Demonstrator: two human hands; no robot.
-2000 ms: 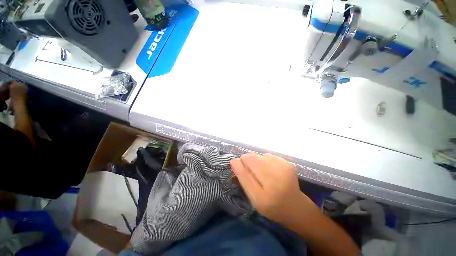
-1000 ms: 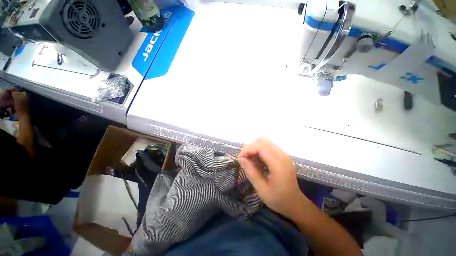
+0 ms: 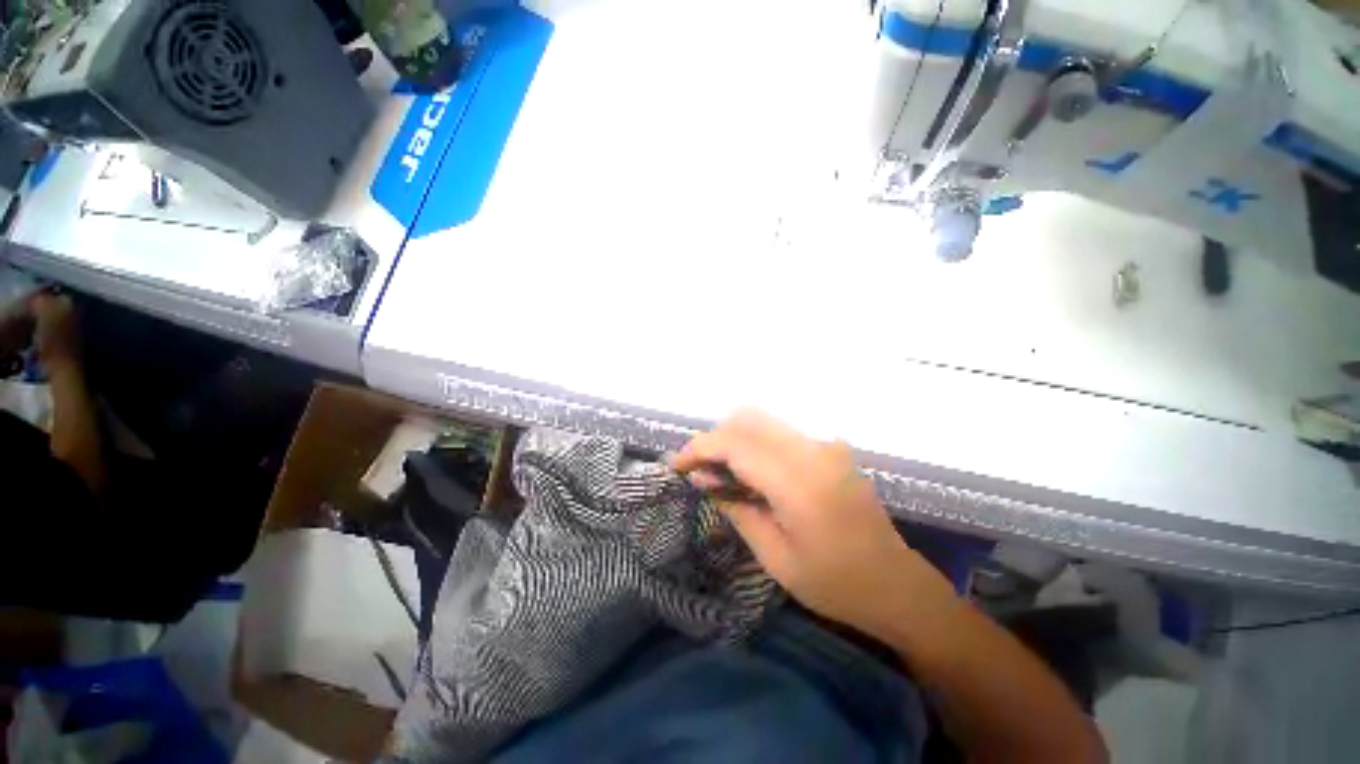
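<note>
The striped cloth garment (image 3: pixel 552 612) lies bunched on my blue-clothed lap, its upper edge up against the front edge of the white machine table. My right hand (image 3: pixel 791 515) is at the garment's upper right, thumb and fingers pinching its folded edge. My left hand is not seen; it may be hidden under the cloth.
The white sewing machine head (image 3: pixel 955 90) stands at upper right on the table (image 3: pixel 641 254). A second grey-white machine (image 3: pixel 224 90), a bottle (image 3: pixel 406 42) and a clear plastic bag (image 3: pixel 313 269) are at upper left. An open cardboard box (image 3: pixel 306 448) is below. Another person's arm (image 3: pixel 67 388) is at far left.
My right hand has opened out from a closed grip on the cloth and moved slightly left along its edge. The view has shifted a little, and the cloth beneath the hand is rearranged.
</note>
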